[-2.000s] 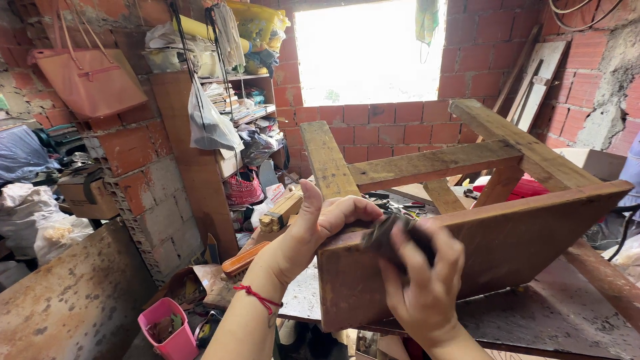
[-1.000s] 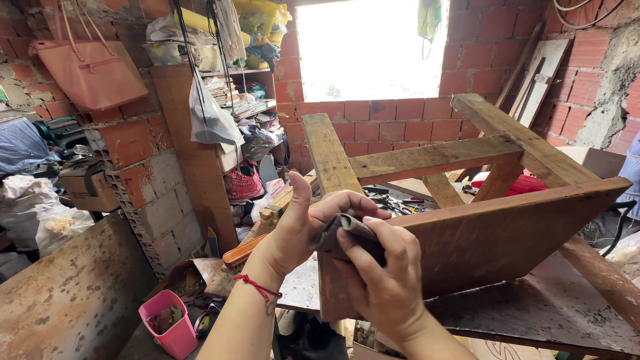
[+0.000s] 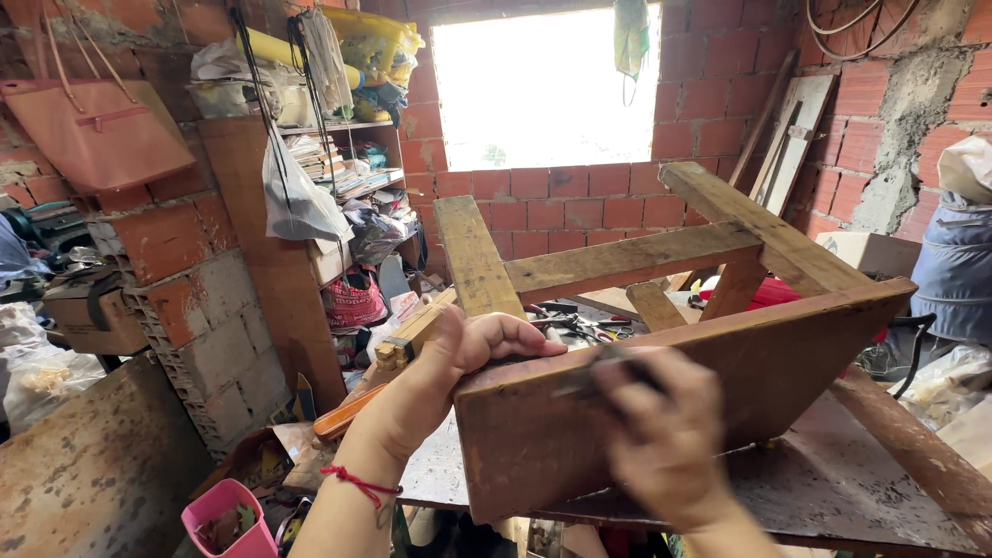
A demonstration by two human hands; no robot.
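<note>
A wooden stool or small table (image 3: 542,449) lies on its side on a worktable, its legs pointing away and its flat top facing me. My left hand (image 3: 480,345), with a red string at the wrist, rests on the top's upper edge near the left corner, thumb raised. My right hand (image 3: 663,422) is blurred against the face of the top, just below that edge. Its fingers are closed on a dark folded piece, perhaps sandpaper (image 3: 616,372), partly hidden by the fingers and by blur.
The worktable (image 3: 845,484) holds scissors and pliers (image 3: 597,332) behind the wooden top. Bundled wood strips (image 3: 411,333) and an orange-handled or orange-cased item (image 3: 349,411) lie left. A pink bin (image 3: 229,519) stands lower left. A loose plank (image 3: 914,457) slants at the right.
One second ago both hands were together on the dark folded piece above the top's corner. Now the left hand lies on the edge, and the right hand has moved right with the piece against the wood.
</note>
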